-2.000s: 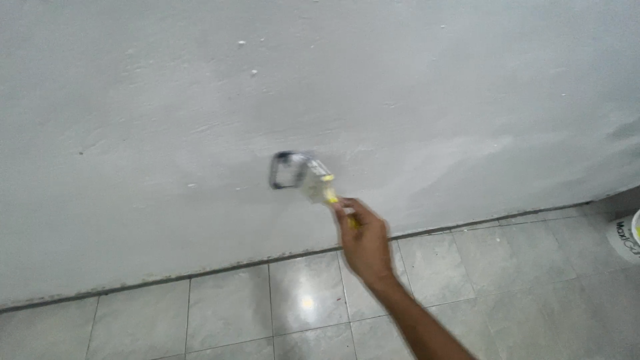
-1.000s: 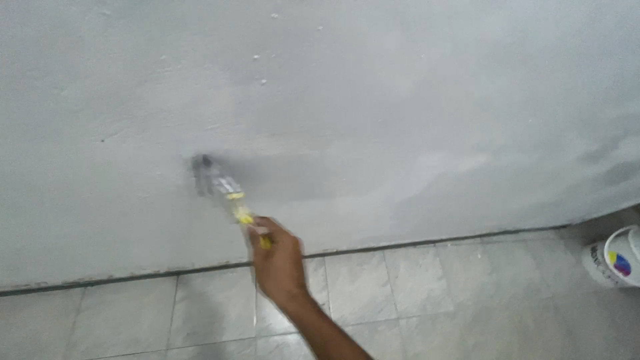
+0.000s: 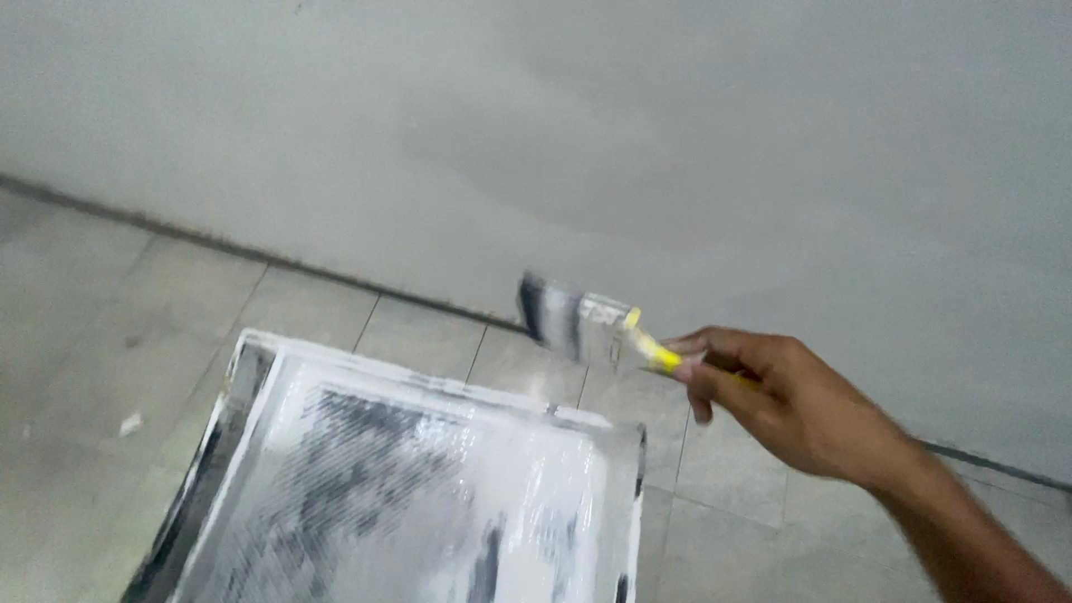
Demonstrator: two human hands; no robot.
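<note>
My right hand grips the yellow handle of a flat paintbrush, with its bristles pointing left. White paint covers the ferrule and part of the dark bristles; the brush is somewhat blurred. It is in the air above the far right part of a black paint tray, whose ribbed bed is smeared with wet white paint. Behind the brush rises a grey painted wall with darker and lighter patches. My left hand is out of view.
Grey floor tiles run along the foot of the wall, where a dark gap line marks the edge. A small white scrap lies on the tiles left of the tray.
The view has swung a lot, bringing the paint tray in and leaving the white bucket out. The brush, earlier at the wall, is now over the tray, still in my right hand.
</note>
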